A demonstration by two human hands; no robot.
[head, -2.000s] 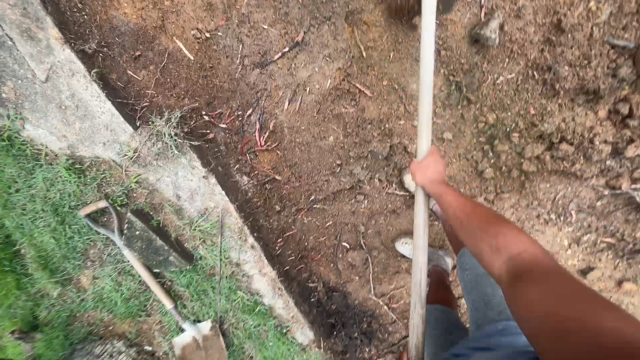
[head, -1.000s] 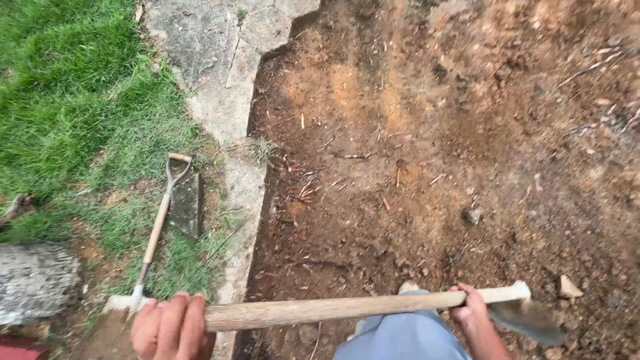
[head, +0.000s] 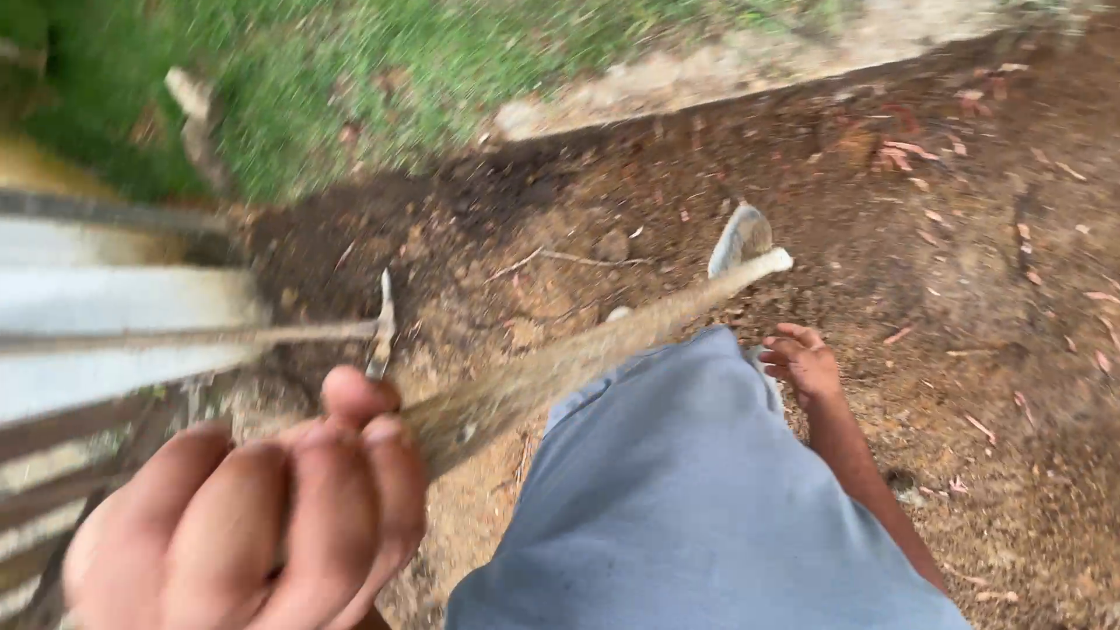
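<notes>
My left hand (head: 254,525), large at lower left, grips the near end of a long wooden handle (head: 560,376). The handle runs up and right to a pale end, beside which is a metal blade (head: 744,238), seemingly a hoe's, over the brown soil. My right hand (head: 803,363) is off the handle, beside my leg, with its fingers apart and nothing visible in it. Left of centre, a second long-handled tool (head: 383,319) with a narrow metal head extends from the white surface. Motion blurs the view.
Grey-blue clothing (head: 700,499) covers my legs, with part of a shoe (head: 766,381) beside them. A concrete edge (head: 665,87) borders green grass (head: 420,52). A white panel (head: 114,306) and wooden slats (head: 79,472) stand at left. Roots and reddish chips lie on the soil.
My right hand has let go of the handle, which it held one second ago. My left hand still holds the handle. The view has turned strongly toward the panel and slats.
</notes>
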